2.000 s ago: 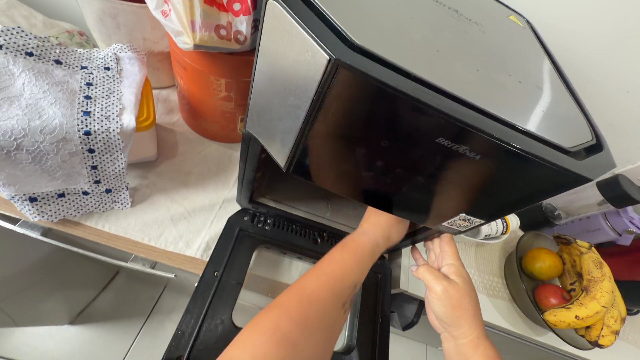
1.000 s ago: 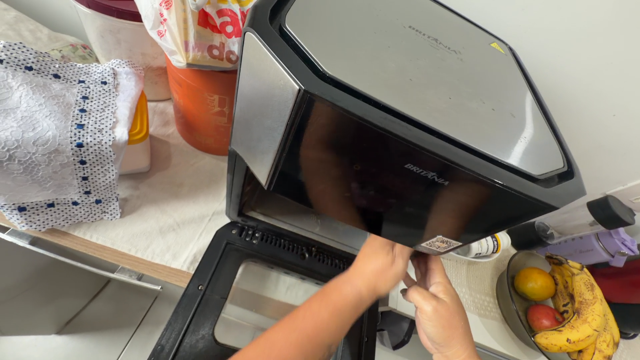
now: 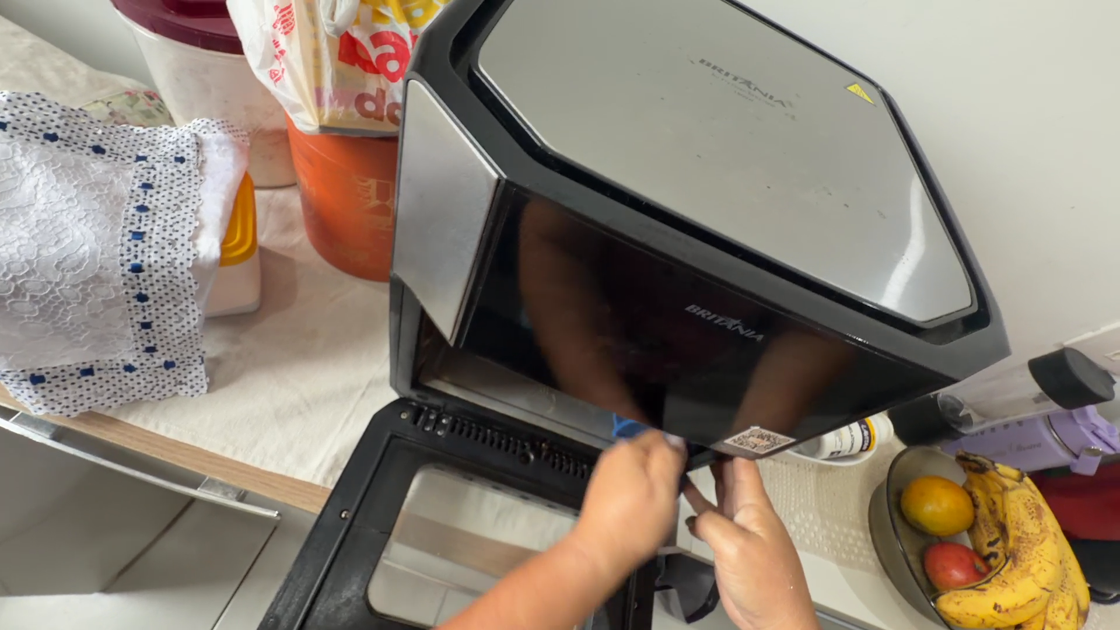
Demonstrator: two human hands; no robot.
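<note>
A black and silver Britânia countertop oven stands with its windowed door folded down. My left hand is closed at the right part of the oven's opening, with a bit of blue material showing just beyond its fingers; what that is cannot be told. My right hand is at the oven's lower right front corner, fingertips touching or close to the edge beneath the printed code sticker. Part of its fingers is hidden behind the corner. The oven's inside is mostly hidden by the front panel.
Left of the oven are an orange bucket with a plastic bag on it, a maroon-lidded tub and a lace-trimmed cloth over a yellow-lidded container. On the right are a fruit bowl, bananas and a lilac bottle.
My left hand, reaching under the front panel two seconds ago, is now farther out at the opening. Blue material now shows beside it. My right hand stays by the corner.
</note>
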